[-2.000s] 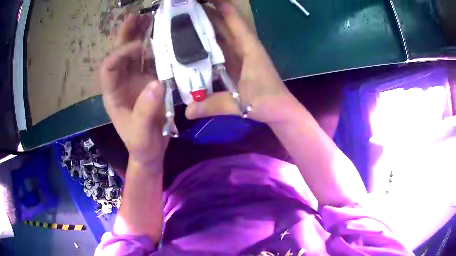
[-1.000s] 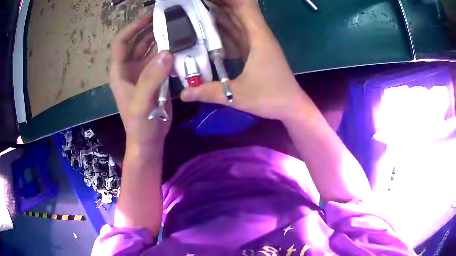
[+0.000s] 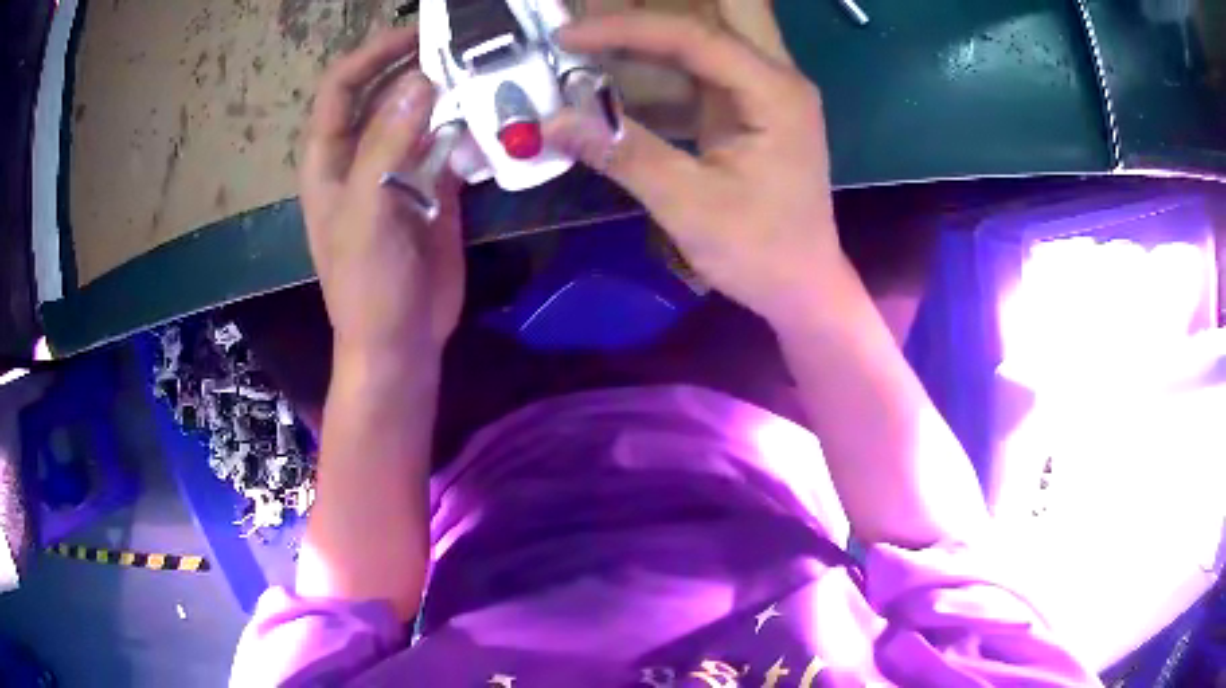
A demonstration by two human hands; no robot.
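Note:
A white toy motorcycle [image 3: 524, 159] is held over the bench edge at the top centre. Its rounded white tail with a red spot faces me, and a dark seat shows above it. Silver exhaust pipes stick out at both sides of the tail. The motorcycle's front is cut off by the top of the picture. My left hand [image 3: 383, 202] grips its left side, with the thumb near the left pipe. My right hand [image 3: 733, 175] holds its right side, with thumb and fingers around the right pipe.
A stained brown board [image 3: 182, 128] lies on the dark green bench top [image 3: 961, 101]. A thin silver piece [image 3: 854, 10] lies at the top. A blue bin [image 3: 215, 504] with jumbled white and dark pieces stands lower left. Another blue bin [image 3: 957, 269] stands at right.
The motorcycle has moved up and tilted, so its rear and tail now face me more and the pipes look shorter. Both hands have moved with it and still hold it.

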